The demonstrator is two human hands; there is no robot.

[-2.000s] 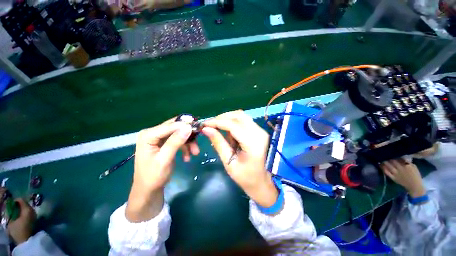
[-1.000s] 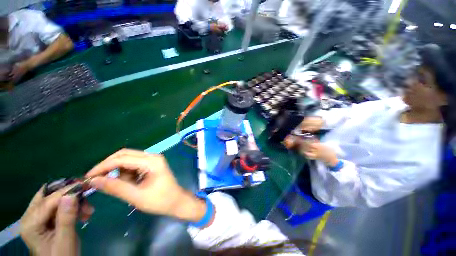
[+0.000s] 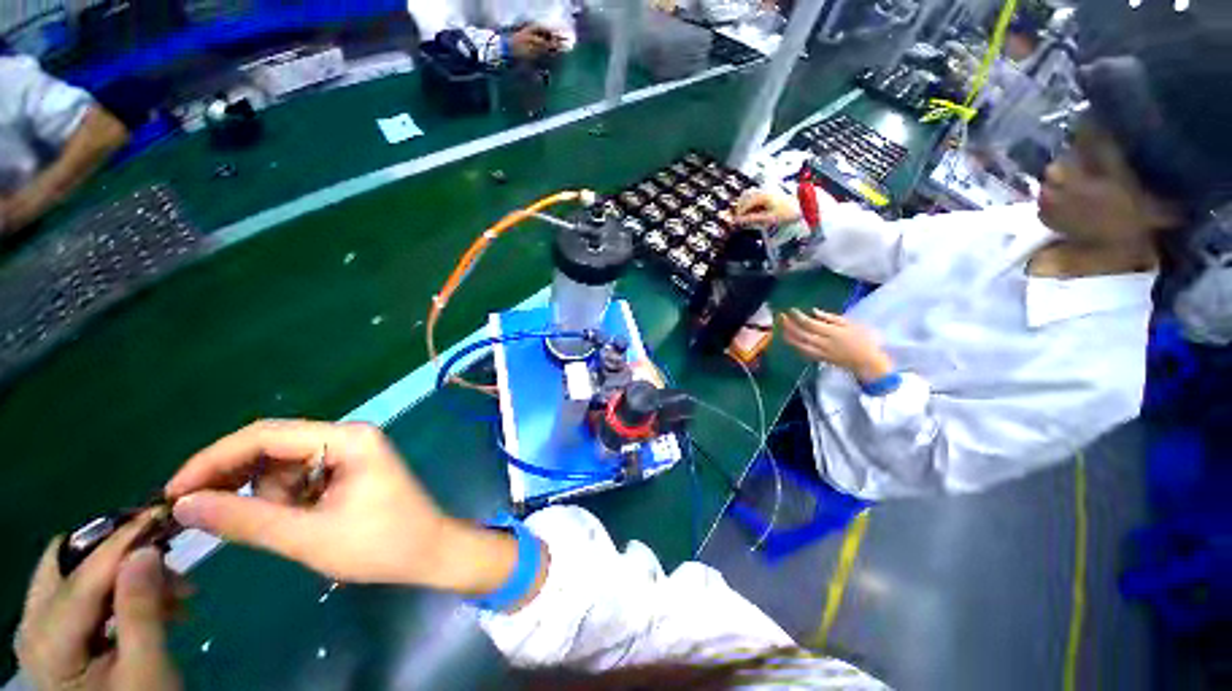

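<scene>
A small dark round unit (image 3: 92, 537) is held in my left hand (image 3: 101, 607) at the lower left; the hand is cut off by the picture's edge. My right hand (image 3: 331, 506) reaches to it from the right, thumb and index fingertips pinched at the unit's edge. What lies between those fingertips is too small and blurred to tell. A thin metal tool, perhaps tweezers (image 3: 319, 466), shows in part between the fingers of my right hand. A blue band (image 3: 516, 564) is on my right wrist.
A blue-plated fixture (image 3: 530, 371) with a grey cylinder, black-and-red knob and orange and blue hoses stands right of my hands. Beyond it is a black parts tray (image 3: 682, 203). A person in a white coat (image 3: 973, 338) works at the right. The green conveyor (image 3: 311, 297) crosses behind.
The view has swung right, so my hands now sit at the lower left, still together at the unit. The person at the right has moved one hand to the black tray.
</scene>
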